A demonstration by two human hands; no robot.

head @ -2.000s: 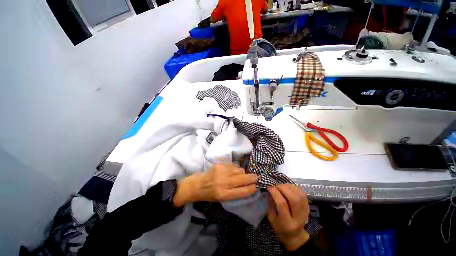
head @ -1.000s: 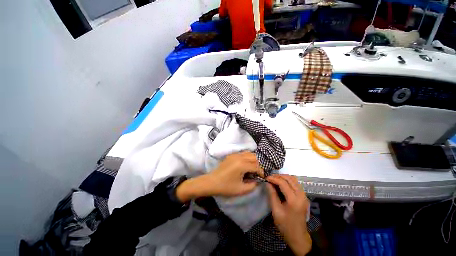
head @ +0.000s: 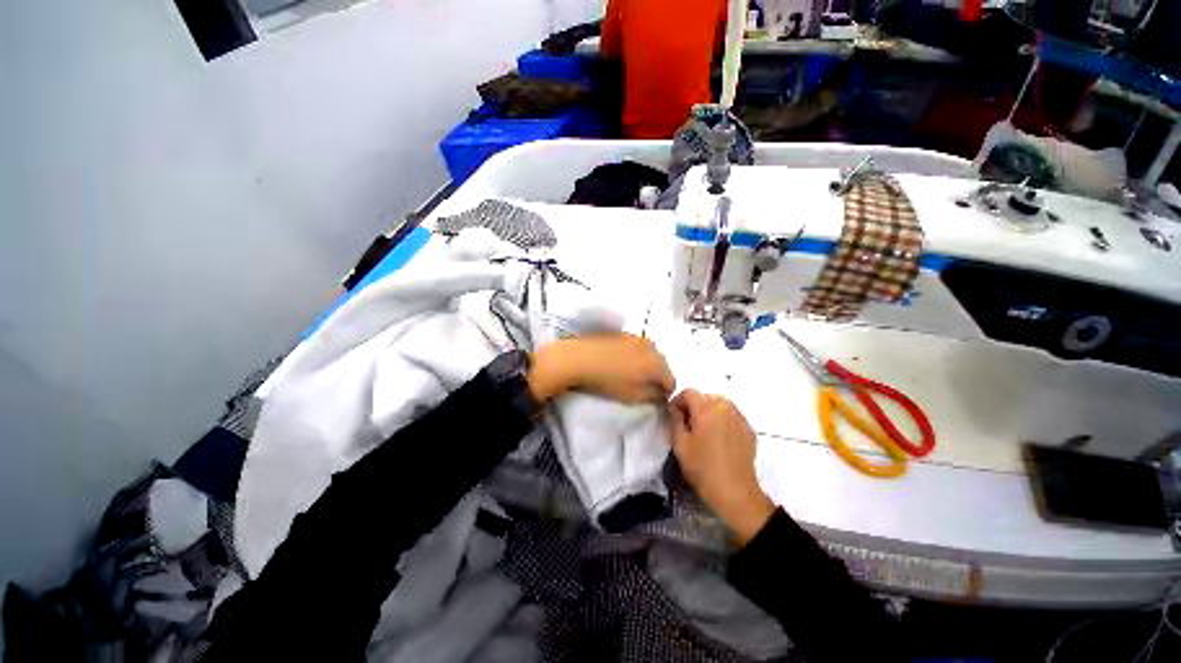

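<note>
The garment [head: 376, 376], pale inside with small dark-and-white check parts, lies over the left of the table and down into the lap. My left hand [head: 602, 368], slightly blurred, grips a pale tube-shaped part, perhaps a sleeve. My right hand [head: 715, 447] pinches the right edge of the same part. The tube's lower end shows a dark opening [head: 633, 510] at the table's front edge. The fingertips are partly hidden. The sewing machine [head: 829, 246] stands right of and beyond the hands, its needle area away from the cloth.
Scissors [head: 870, 417] with red and yellow handles lie right of my hands. A black phone-like rectangle [head: 1098, 487] lies farther right. A plaid scrap [head: 870, 246] hangs on the machine arm. A heap of cloth [head: 143, 550] is at lower left. A person in orange [head: 668, 65] is behind.
The checked part beside my hands has gone from the table's middle; a pale tube with a dark end now shows. My hands have moved up, and the view has shifted.
</note>
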